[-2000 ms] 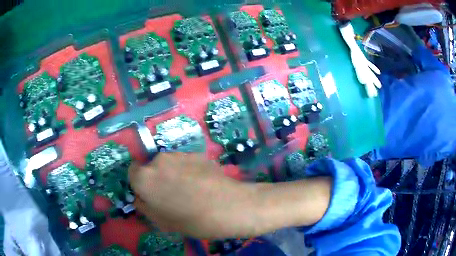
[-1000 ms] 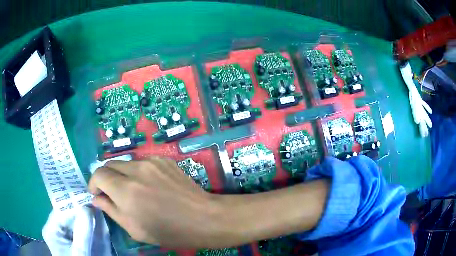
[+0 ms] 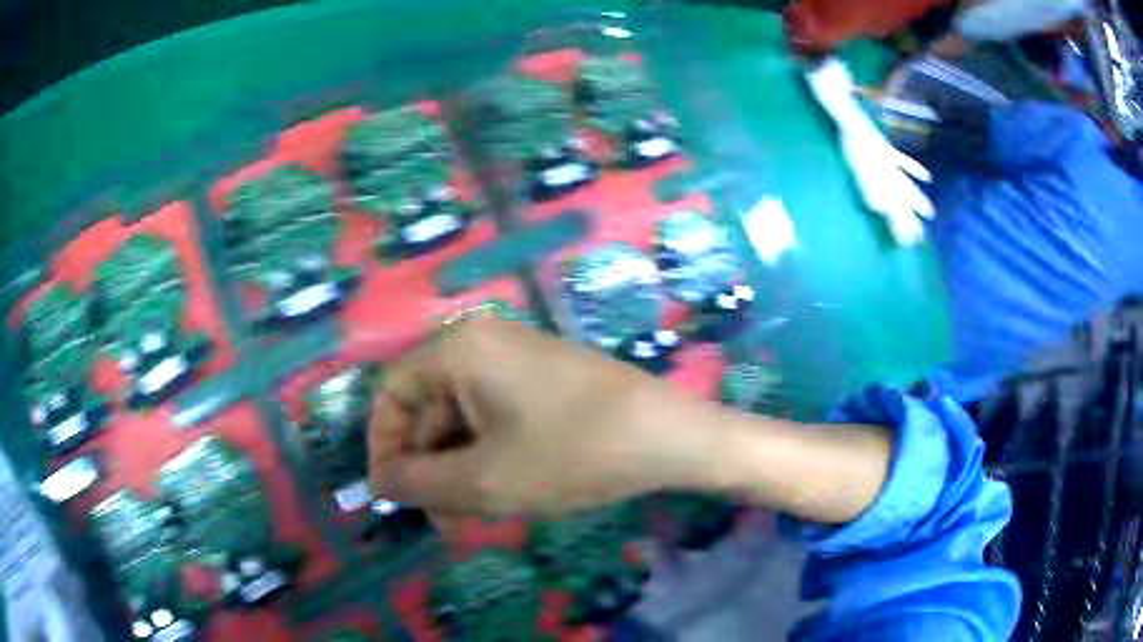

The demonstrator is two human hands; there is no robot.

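Note:
My bare right hand (image 3: 539, 420) is over the middle of the tray, fingers curled, thumb and finger pinched close together; blur hides whether a label is between them. Below its fingertips a circuit board (image 3: 336, 420) has a white label (image 3: 354, 495) on its black part. Other green boards sit in paired rows on red areas in the clear tray (image 3: 514, 251); several carry white labels on their black parts. A pale strip with faint print (image 3: 28, 552) shows at the lower left edge. My left hand cannot be made out.
A white spare glove (image 3: 871, 151) lies on the green mat (image 3: 740, 75) at the upper right. A person's blue sleeve (image 3: 1047, 238) is beyond it, beside a red object (image 3: 859, 19). A dark ribbed surface (image 3: 1065, 502) is at the right. A white patch (image 3: 768, 230) shows near the tray's right side.
My right hand has moved from the label strip at the left to over the boards. The view has shifted; the black roll holder and my gloved left hand are out of the picture.

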